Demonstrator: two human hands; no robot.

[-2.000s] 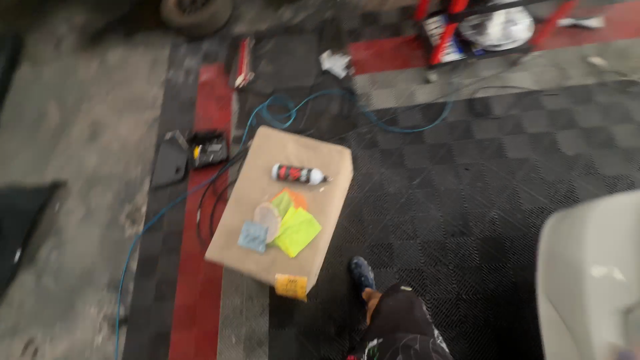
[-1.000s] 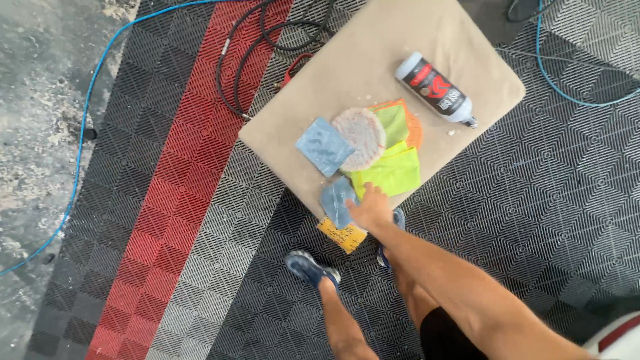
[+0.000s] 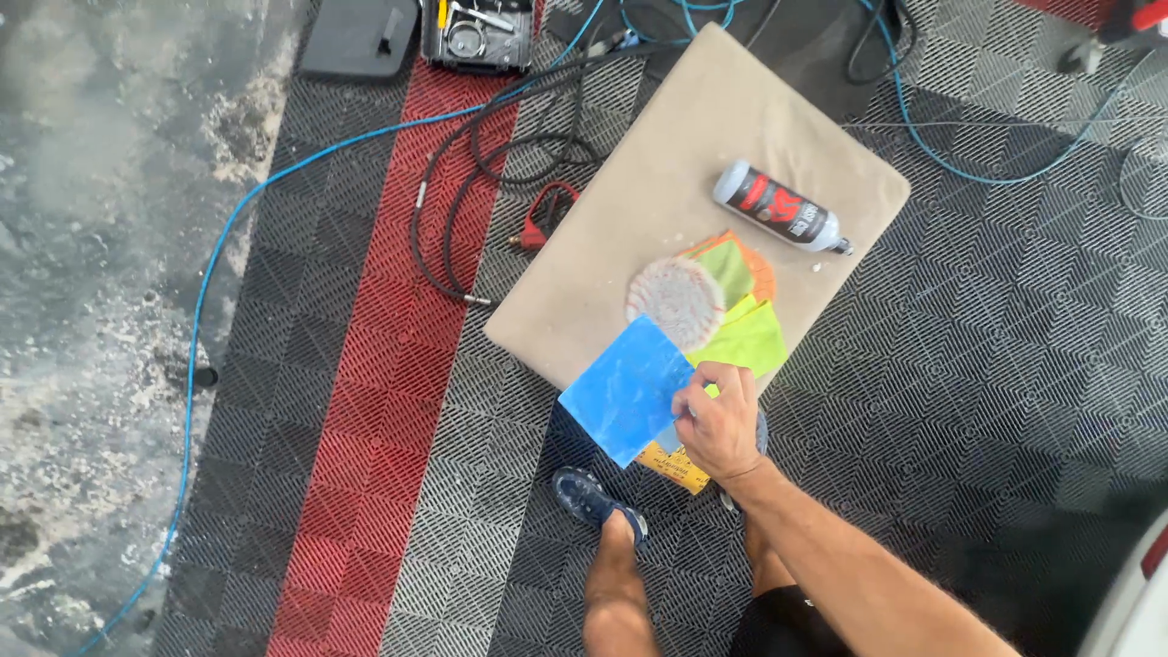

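Note:
My right hand (image 3: 721, 422) pinches a blue square sheet (image 3: 630, 391), likely sandpaper, by its corner, above the near edge of a beige padded stool top (image 3: 630, 201). Just beyond the sheet lies a round wool polishing pad (image 3: 676, 303). To its right are a yellow-green cloth (image 3: 744, 338), a green cloth (image 3: 727, 274) and an orange round pad or cloth (image 3: 753, 265). A bottle with a black and red label (image 3: 783, 207) lies on its side farther back. Yellow printed paper (image 3: 673, 467) shows at the near edge, partly behind the hand. My left hand is out of view.
Black hoses (image 3: 433, 182) and a red air tool (image 3: 547, 216) lie left of the stool. A blue hose (image 3: 224, 228) crosses the tiled floor. An open black tool case (image 3: 477, 36) stands beyond. A pale curved body panel (image 3: 1131, 593) is at the lower right.
My right hand, on the cloths and blue pieces at the stool's near edge one second ago, now holds a blue sheet up. The view had moved in over the stool before that.

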